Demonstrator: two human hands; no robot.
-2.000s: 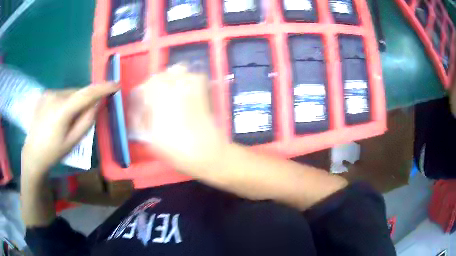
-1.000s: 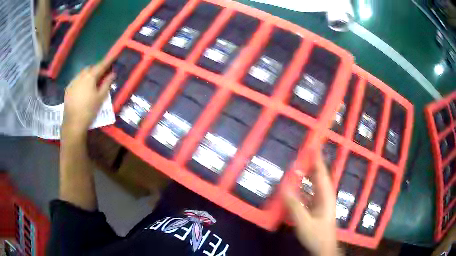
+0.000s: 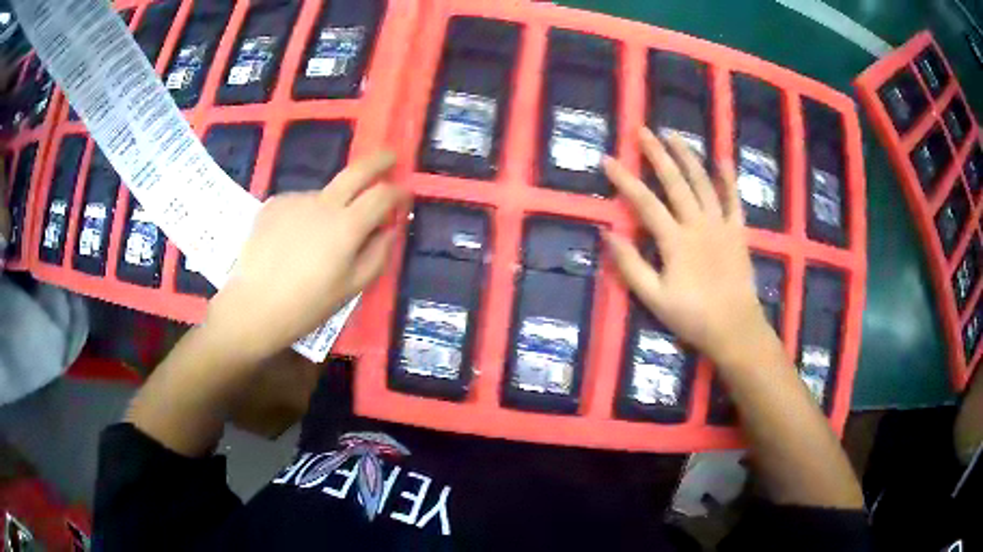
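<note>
A red tray [image 3: 431, 185] with two rows of black phones lies in front of me. A phone [image 3: 442, 286] in the near row's left slot shows a small white label on its upper part, and so does the phone [image 3: 555, 291] beside it. My left hand [image 3: 313, 243] is at the tray's left edge, with a long printed label strip [image 3: 162, 162] under and behind it; the strip's short end shows below the hand. My right hand [image 3: 690, 243] is spread palm down over the middle phones, fingers apart, with nothing seen in it.
A second red tray of phones [image 3: 282, 111] lies at the left, touching the first. Another red tray [image 3: 954, 275] is at the far right on the green bench [image 3: 905, 356]. A white scrap [image 3: 709, 482] shows below the near edge. A grey sleeve [image 3: 38, 334] is at the left.
A tray with phones now sits centred before me, and another lies at the left. The label strip now runs diagonally from the upper left to my left hand. My right hand is over the phones.
</note>
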